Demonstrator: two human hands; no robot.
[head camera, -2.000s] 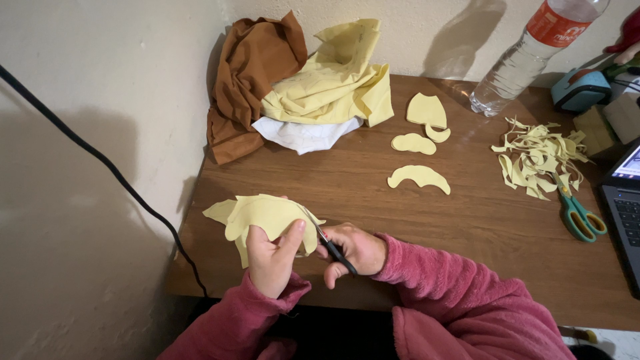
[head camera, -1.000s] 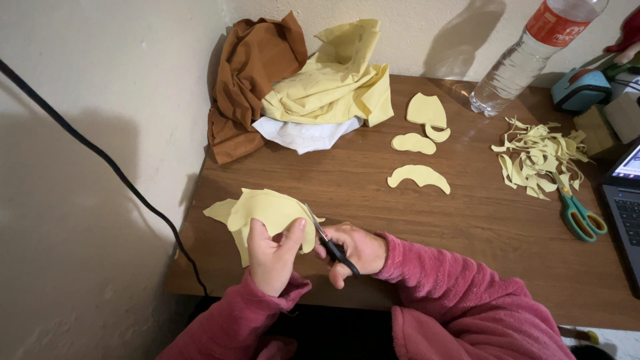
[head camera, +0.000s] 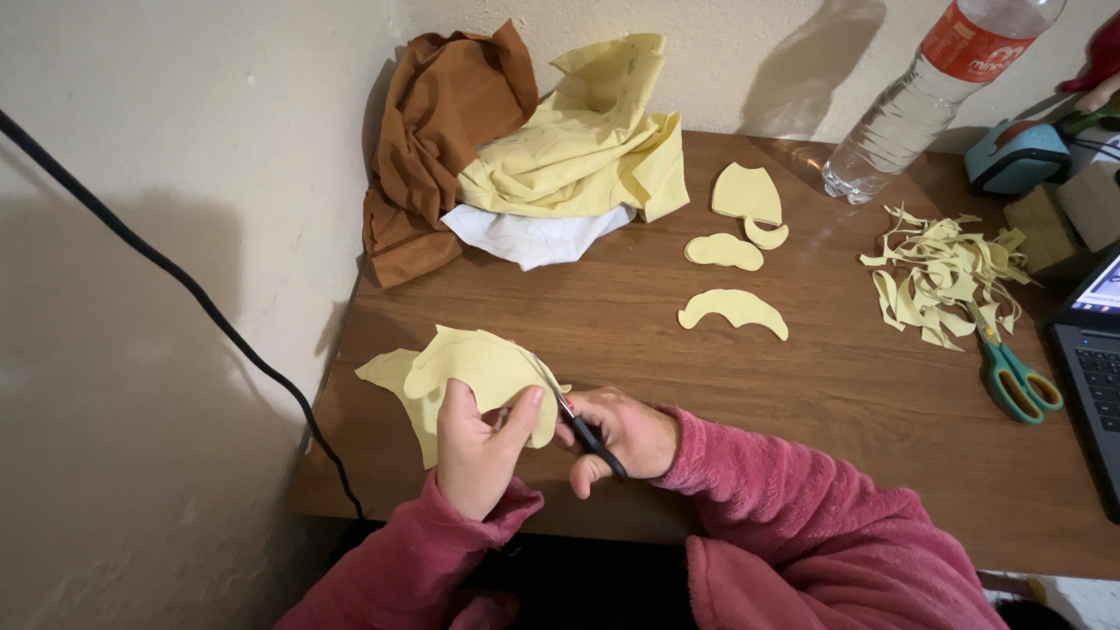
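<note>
My left hand (head camera: 483, 451) pinches a pale yellow fabric piece (head camera: 477, 363) between thumb and fingers, at the near left part of the wooden desk. Small black-handled scissors (head camera: 586, 429) are in my right hand (head camera: 626, 433), their blades lying along the right edge of that fabric. Another part of yellow fabric (head camera: 389, 372) spreads to the left, under the held piece. Beyond my right hand lie cut yellow shapes: a curved one (head camera: 733, 311), a rounded one (head camera: 724, 251) and a larger one (head camera: 746, 192) with a small crescent (head camera: 766, 234) against it.
Brown cloth (head camera: 437, 114), crumpled yellow cloth (head camera: 569, 157) and white cloth (head camera: 538, 234) are heaped against the wall. A plastic bottle (head camera: 919, 105) stands at the back. At right are yellow scraps (head camera: 945, 271), green-handled scissors (head camera: 1015, 376) and a laptop (head camera: 1094, 367). A black cable (head camera: 188, 284) hangs at left.
The held fabric has shifted and turned slightly in my left hand, and the scissor blades have changed angle along its edge. The things lying on the desk have stayed where they were.
</note>
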